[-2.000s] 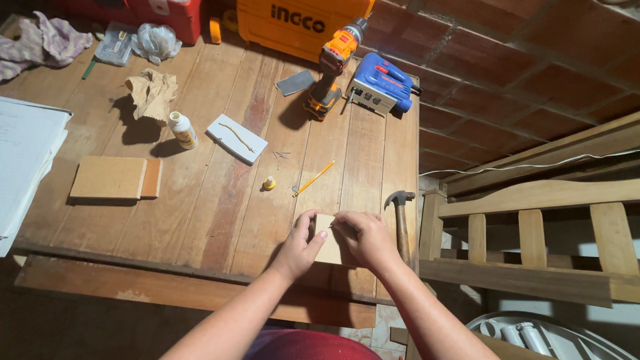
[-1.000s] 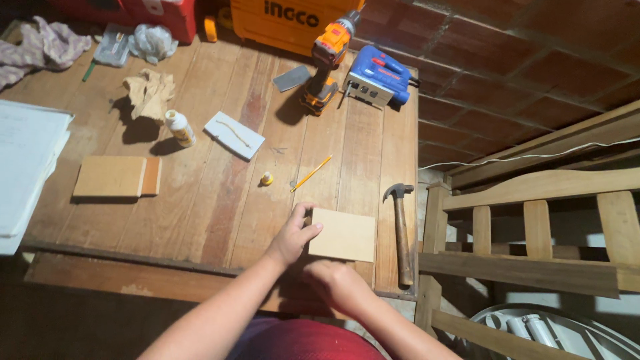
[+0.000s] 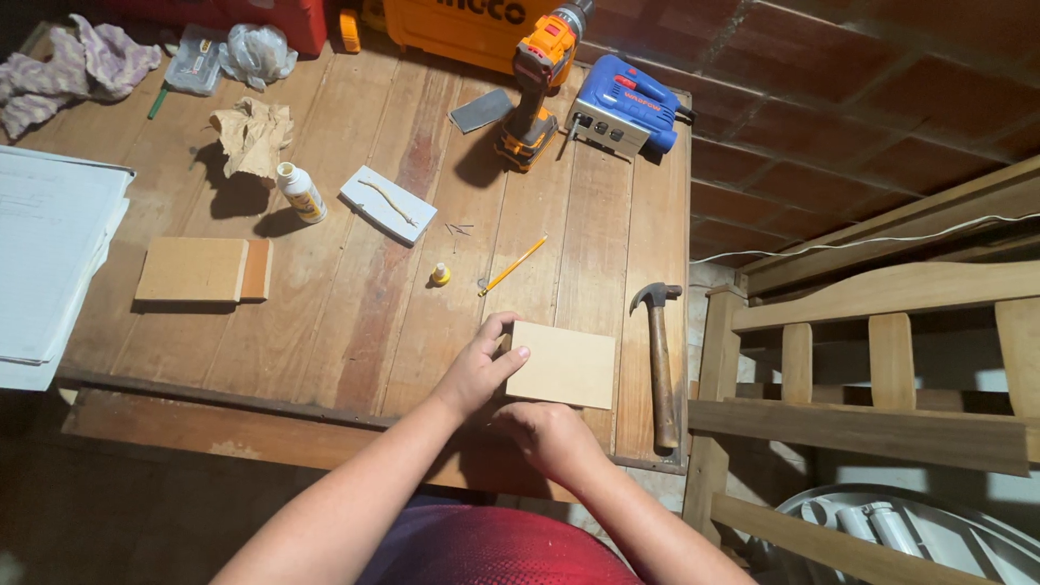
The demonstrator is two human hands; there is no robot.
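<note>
A flat rectangular wooden board point(image 3: 565, 364) is held near the front edge of the table. My left hand point(image 3: 486, 370) grips its left end, the thumb on top. Just below the board's near edge is my right hand point(image 3: 540, 431), its fingers curled and partly hidden, so I cannot tell whether it holds anything. To the right lies a claw hammer point(image 3: 660, 366), head away from me. Beyond the board are a yellow pencil point(image 3: 513, 266), a small yellow and white cap point(image 3: 440, 275) and several nails point(image 3: 460, 230).
Stacked wooden pieces point(image 3: 192, 270), an open glue bottle point(image 3: 301, 193), a pale block point(image 3: 388, 205), crumpled paper point(image 3: 253, 138) and papers point(image 3: 61, 252) lie leftward. A cordless drill point(image 3: 536, 85), a jigsaw point(image 3: 626, 106) and an orange case point(image 3: 463, 32) stand at the back. A wooden railing point(image 3: 886, 357) is at right.
Two seconds ago both hands were at the board's two sides. My right hand has moved off its right side to below the near edge, and more of the board's face shows.
</note>
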